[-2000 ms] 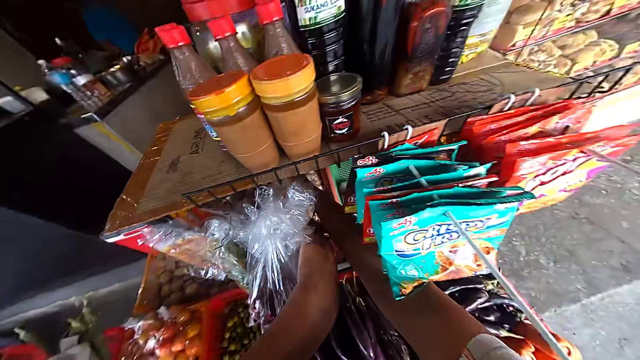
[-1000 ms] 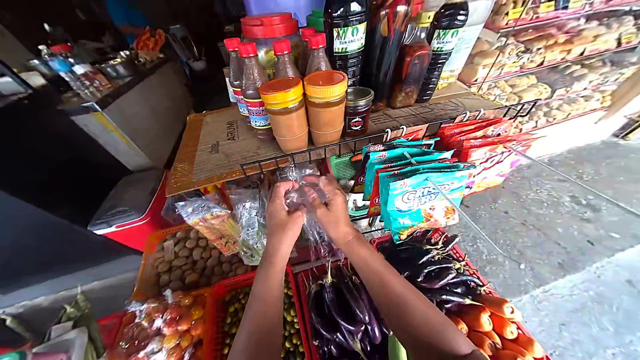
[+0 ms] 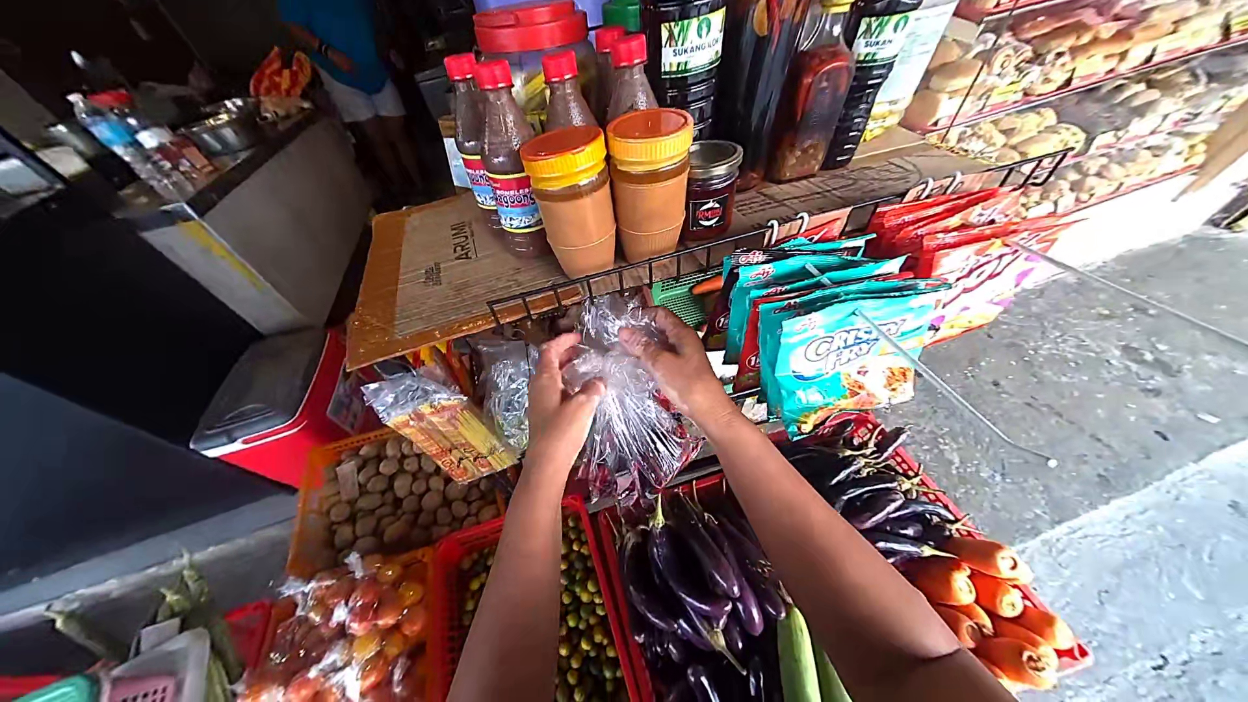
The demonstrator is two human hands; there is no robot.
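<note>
Both hands are at a clear plastic bag (image 3: 629,419) with dark reddish contents, hanging below the wire rack's edge. My left hand (image 3: 564,395) pinches the gathered plastic between thumb and fingers on the left. On the other side, my right hand (image 3: 673,361) grips the bag's upper part, its fingertips partly hidden by the plastic. Left of the bag hangs a packet of yellow-printed sticks (image 3: 450,429). Teal seasoning packets (image 3: 848,351) hang on hooks to the right. Two jars of brown spread (image 3: 573,219) stand on the cardboard-covered shelf (image 3: 419,283) above.
Below are crates of eggplants (image 3: 692,575), small green fruits (image 3: 590,624), brown round produce (image 3: 400,497), bagged tomatoes (image 3: 361,624) and carrots (image 3: 1004,604). A long metal hook (image 3: 955,390) juts out right. A red cooler (image 3: 283,400) stands left. A person (image 3: 361,68) is behind the counter.
Two seconds ago my hands were lower and mostly hidden around the bag. Now both are raised to its gathered top. The view shifted between frames.
</note>
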